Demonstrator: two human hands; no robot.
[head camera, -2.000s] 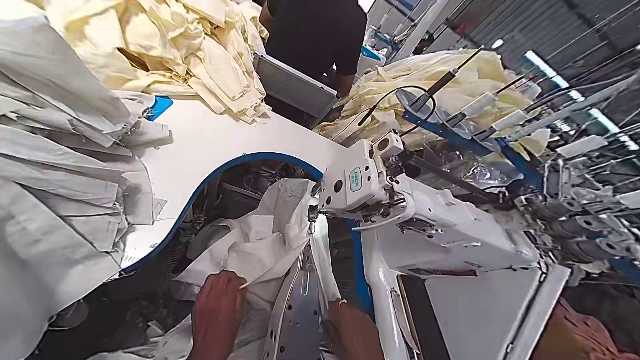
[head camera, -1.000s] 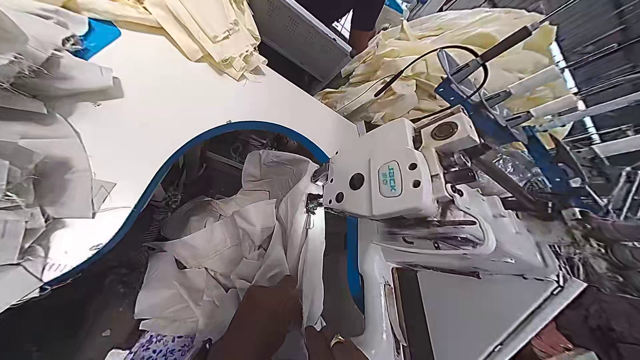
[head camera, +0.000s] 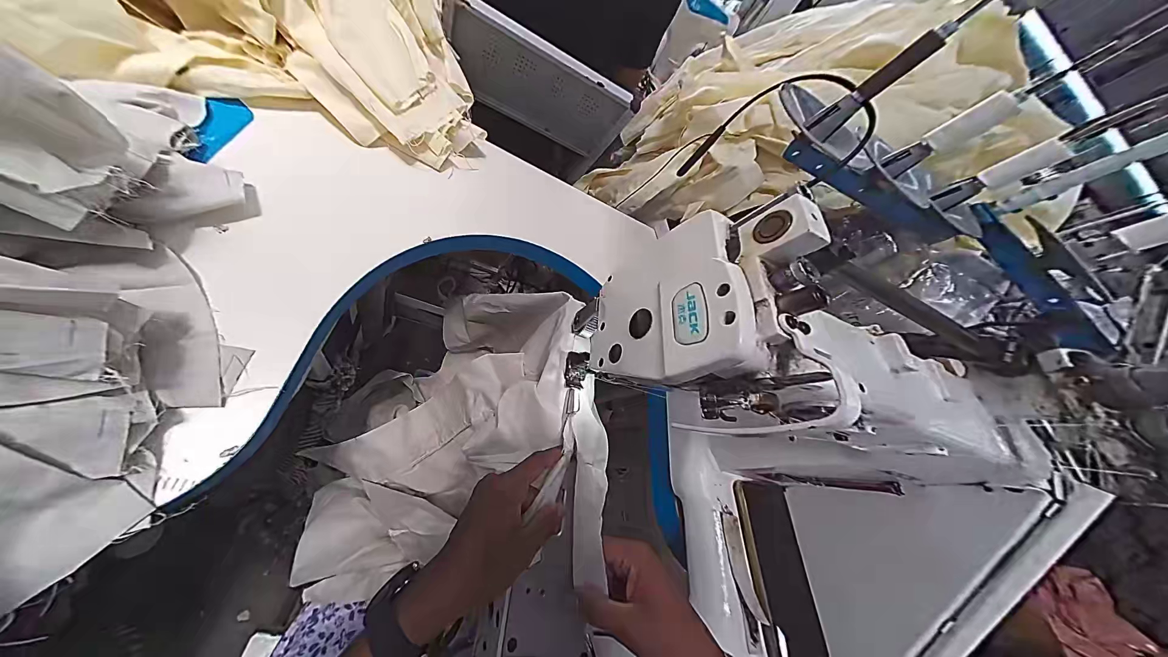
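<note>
A white Jack sewing machine (head camera: 675, 310) stands right of centre, its needle and presser foot over a piece of white fabric (head camera: 474, 401). The fabric hangs in folds down the left side of the machine's narrow arm (head camera: 538, 602). My left hand (head camera: 506, 511), with a dark band on the wrist, pinches the fabric edge just below the needle area. Lower and to the right, my right hand (head camera: 639, 593) holds the fabric's right strip between thumb and fingers. The fingertips are partly hidden by the cloth.
A white table with a blue edge (head camera: 365, 278) curves round the machine. White fabric pieces (head camera: 73, 347) are piled at left, cream fabric (head camera: 365, 64) at the back. More cream cloth (head camera: 730, 137) lies behind the thread stand (head camera: 876, 173) at right. Patterned purple cloth (head camera: 319, 630) shows below.
Both hands have moved on the fabric; two seconds ago they were farther apart, lower in view. A person's dark-clothed body at the back has mostly left view. The view has shifted.
</note>
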